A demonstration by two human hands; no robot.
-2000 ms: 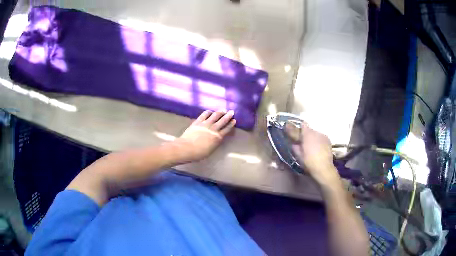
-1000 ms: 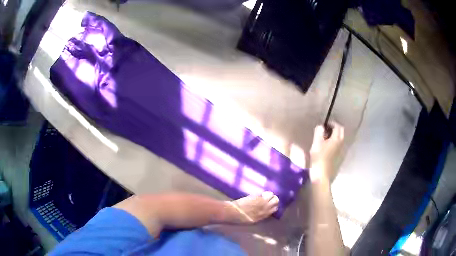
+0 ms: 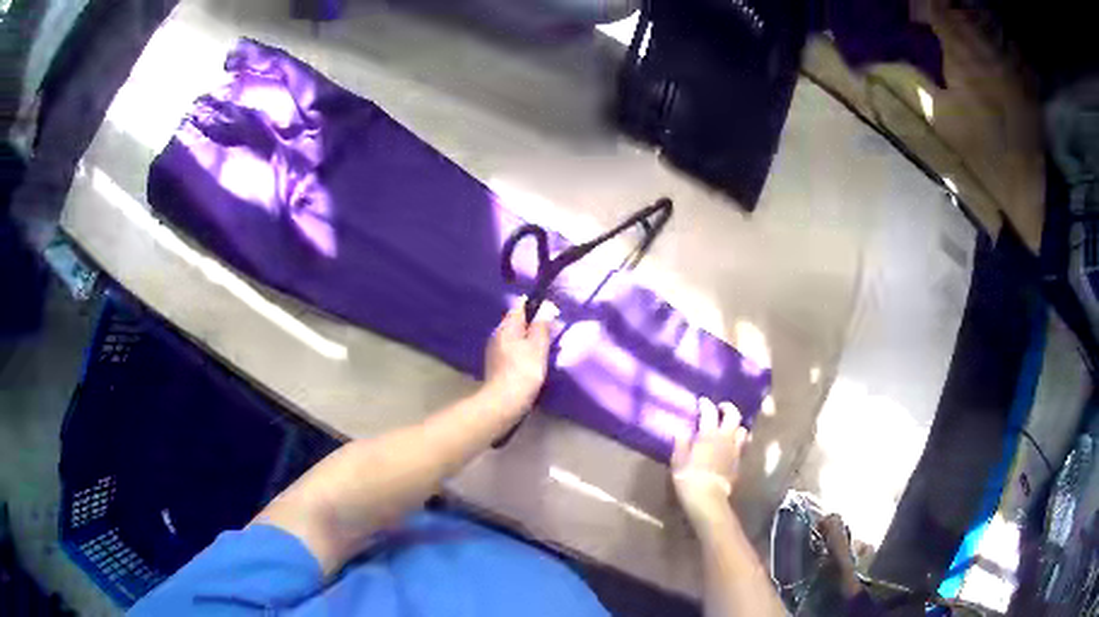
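Note:
Purple trousers (image 3: 398, 241) lie folded long and narrow across the table, gathered end at upper left, flat narrow end at right, with sunlit patches. My left hand (image 3: 518, 359) holds a long thin black item with a hook-like loop, which looks like a hanger (image 3: 597, 241), over the middle of the trousers. My right hand (image 3: 709, 448) rests on the trousers' right end near the front edge, fingers slightly apart; its palm side is hidden. A silvery-edged iron (image 3: 789, 536) stands at the lower right, partly cut by shadow.
The beige table (image 3: 422, 422) has a paler section (image 3: 898, 325) at right. A dark ribbed stack (image 3: 711, 109) lies at the far side. A dark crate (image 3: 157, 446) stands below the table at left. More purple cloth (image 3: 886, 36) shows at the far right.
My right hand has left the iron and then come from the paler section back to the trousers' end. The black item, earlier in my right hand, is now in my left hand over the trousers.

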